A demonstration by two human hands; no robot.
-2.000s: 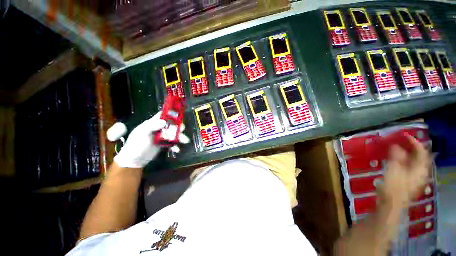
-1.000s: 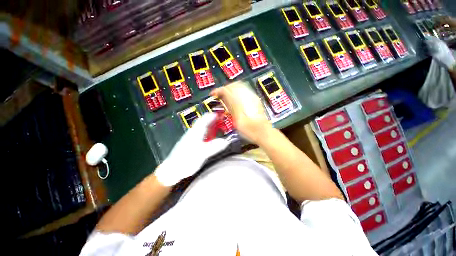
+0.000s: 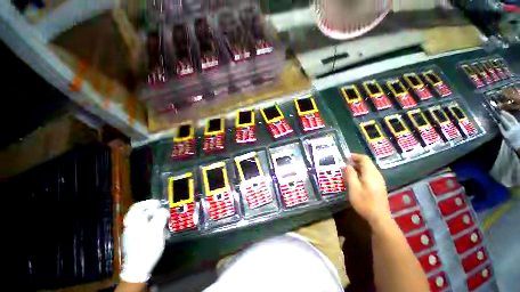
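Observation:
A clear phone tray [image 3: 259, 219] with two rows of keypad phones is in front of me, tilted with its near side raised off the green bench. Each phone, such as the near left one [image 3: 182, 201], has a yellow frame, dark screen and red keys. Glare covers the screens of the two near right phones. My left hand [image 3: 143, 239], in a white glove, grips the tray's left edge. My right hand [image 3: 366, 187], bare, grips its right edge.
A second phone tray [image 3: 388, 162] lies on the green bench [image 3: 336, 128] to the right, another beyond it. Grey cover trays with red covers [image 3: 421, 240] are at lower right. Stacked phone trays [image 3: 214, 80] and a pink fan [image 3: 353, 17] are behind. Another person's gloved hand [image 3: 509, 126] is far right.
The phone that was in my gloved hand is now in the tray, and the near row's left pocket is filled. Both hands have moved apart to the tray's ends. The view has shifted, showing the fan.

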